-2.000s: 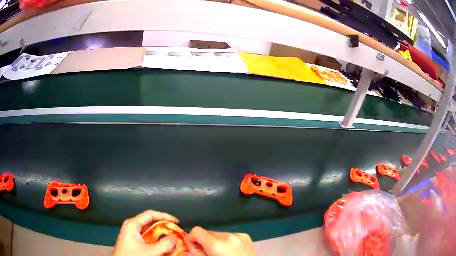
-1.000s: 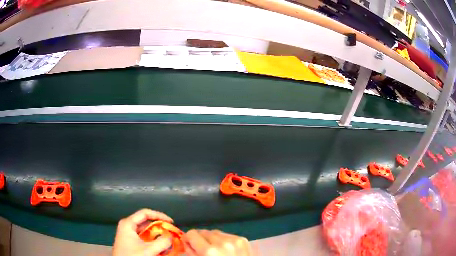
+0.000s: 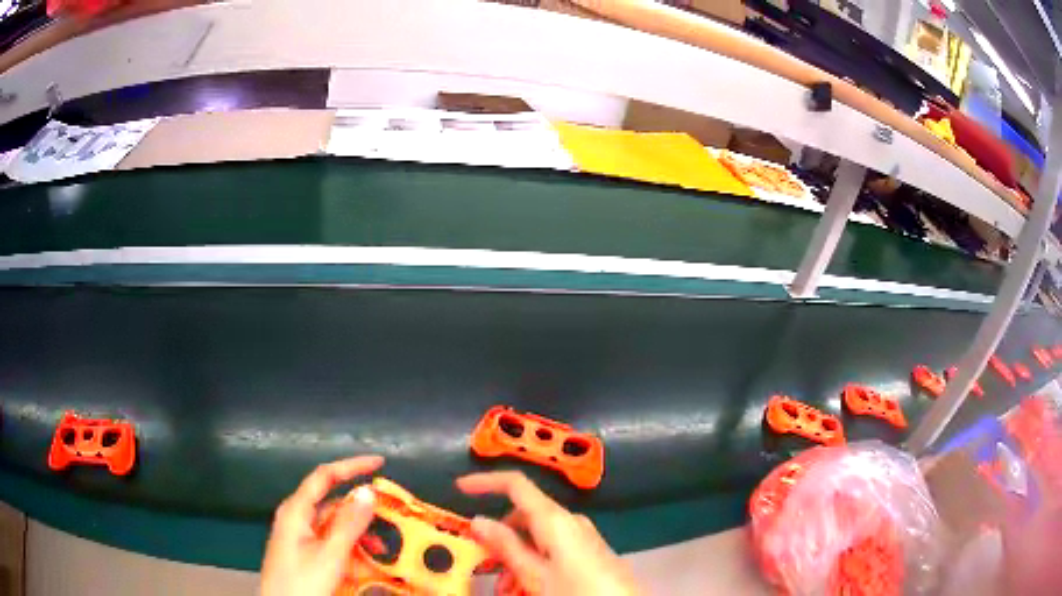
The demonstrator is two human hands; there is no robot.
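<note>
An orange controller grip shell (image 3: 410, 543) is held between my two bare hands at the bottom middle, its round openings facing up. My left hand (image 3: 314, 533) grips its left side with the thumb on top. My right hand (image 3: 545, 538) is at its right side, thumb and finger on the edge, index finger raised. The shell's lower part is cut off by the frame edge. I cannot tell if a small insert piece is between my right fingers.
More orange shells lie spaced on the dark green belt (image 3: 291, 349), one just beyond my right hand (image 3: 539, 445), one at left (image 3: 93, 445), several at right. A clear bag of orange pieces (image 3: 841, 524) stands at lower right near a pale post (image 3: 990, 320). A white-framed shelf crosses above.
The shell in my hands has turned flatter and shows more of its face. My right hand's fingers have spread apart. The shells on the belt have moved left.
</note>
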